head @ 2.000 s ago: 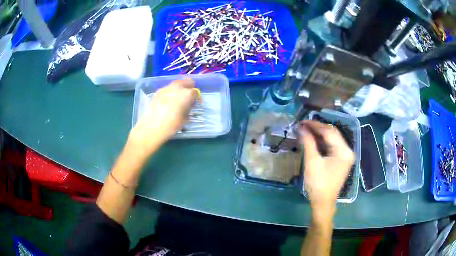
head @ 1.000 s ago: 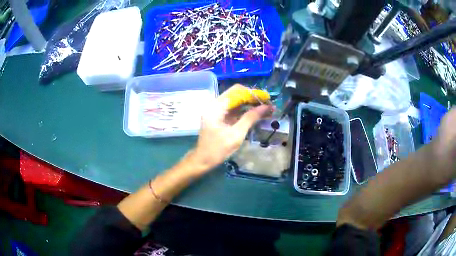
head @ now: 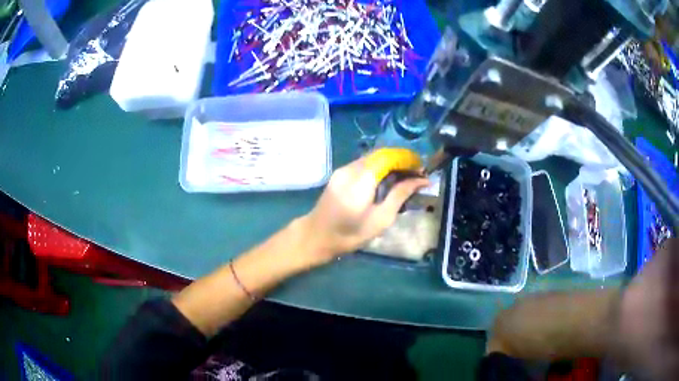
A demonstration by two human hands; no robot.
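My left hand [head: 356, 202] is at the press fixture [head: 406, 237], under the press head [head: 497, 111], with a yellow item [head: 394, 159] at its fingers. Its fingertips are pinched together at the fixture; whether a pin is between them is hidden. My right hand [head: 655, 309] is blurred and cut off by the right edge, below the dark press lever [head: 622, 149]; its fingers cannot be made out. The right clear box [head: 488, 223], full of black rings and a few silvery ones, stands right of the fixture. The left clear box [head: 257, 152] holds some pins.
A blue tray [head: 320, 52] heaped with pins lies behind the left box, beside white stacked boxes [head: 165, 56]. A dark flat rectangle [head: 549, 222], a small clear box [head: 595, 223] and another blue tray are at right. Plastic bags lie behind.
My left hand went from the left box to the fixture. My right hand left the fixture for the far right and has since dropped lower. The lever now slants down to the right.
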